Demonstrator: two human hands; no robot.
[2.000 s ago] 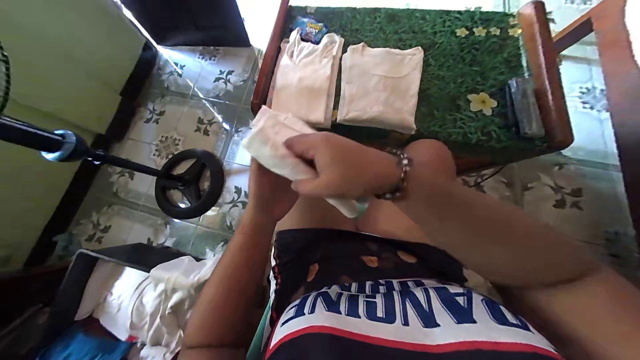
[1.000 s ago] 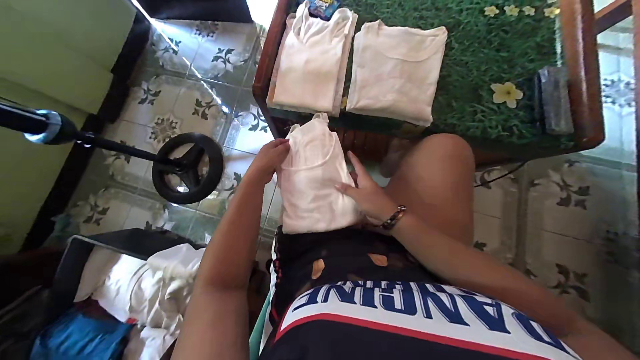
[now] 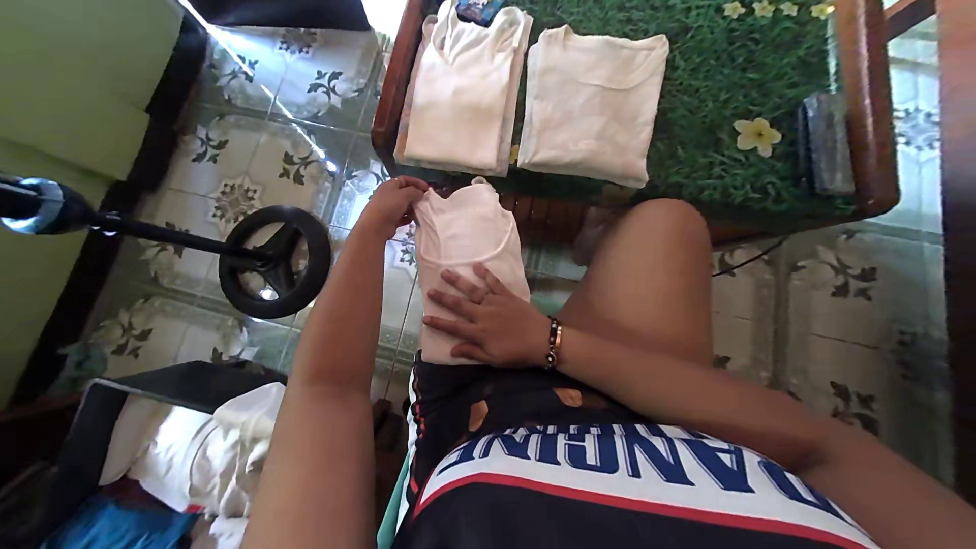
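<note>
A folded white sleeveless undershirt (image 3: 476, 236) lies lengthwise on my lap, its neckline towards the table. My left hand (image 3: 398, 204) pinches the shirt's upper left corner between thumb and fingers. My right hand (image 3: 492, 316), with a bracelet at the wrist, rests flat on the lower part of the shirt, fingers spread. Beyond, on the table, lie a stack of folded white sleeveless shirts (image 3: 461, 99) and, to its right, a folded white shirt with a round neckline (image 3: 591, 107), which appears to have more cloth under it.
The wooden-edged table (image 3: 873, 114) has a green grass-like top with flowers. A dark flat object (image 3: 829, 145) sits at its right side. A black stand with a round base (image 3: 274, 261) is on the tiled floor at left. Below it, a dark container (image 3: 183, 374) holds white and blue cloth.
The shirt, held up and bunched two seconds ago, now lies spread on my lap. My right hand has moved from the shirt's right edge onto its lower front.
</note>
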